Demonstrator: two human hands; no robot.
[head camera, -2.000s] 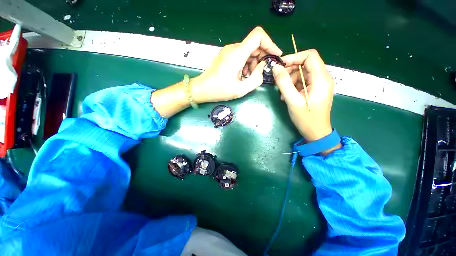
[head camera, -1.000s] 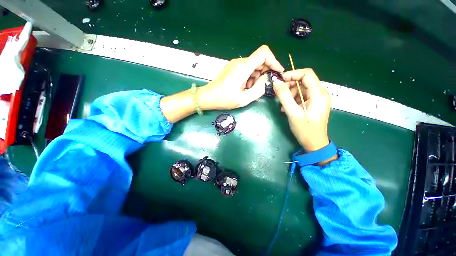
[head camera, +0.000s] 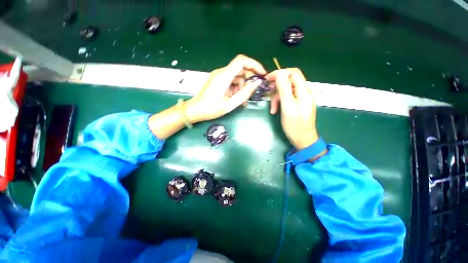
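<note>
My left hand (head camera: 220, 92) holds a round black module (head camera: 260, 87) by its edge, above the white rail. My right hand (head camera: 295, 102) is at the module's right side, its fingers around a thin yellow stick (head camera: 277, 63); only the stick's upper end shows. Whether the right fingertips also touch the module is hard to tell. One module (head camera: 216, 134) lies on the green bench below my hands. Three more lie close together nearer to me: a left one (head camera: 178, 188), a middle one (head camera: 203, 183) and a right one (head camera: 225, 194).
Several modules, one at the top middle (head camera: 293, 35), lie on the dark green belt beyond the white rail (head camera: 359, 97). A black pocketed tray (head camera: 441, 169) is at right. A red bin (head camera: 19, 87) with white material and a dark flat object (head camera: 59, 134) are at left. A blue cord (head camera: 284, 215) runs from my right wrist.
The view has shifted. The right hand has turned, and less of the stick shows. More modules show on the belt at the upper left. The left hand still holds the module.
</note>
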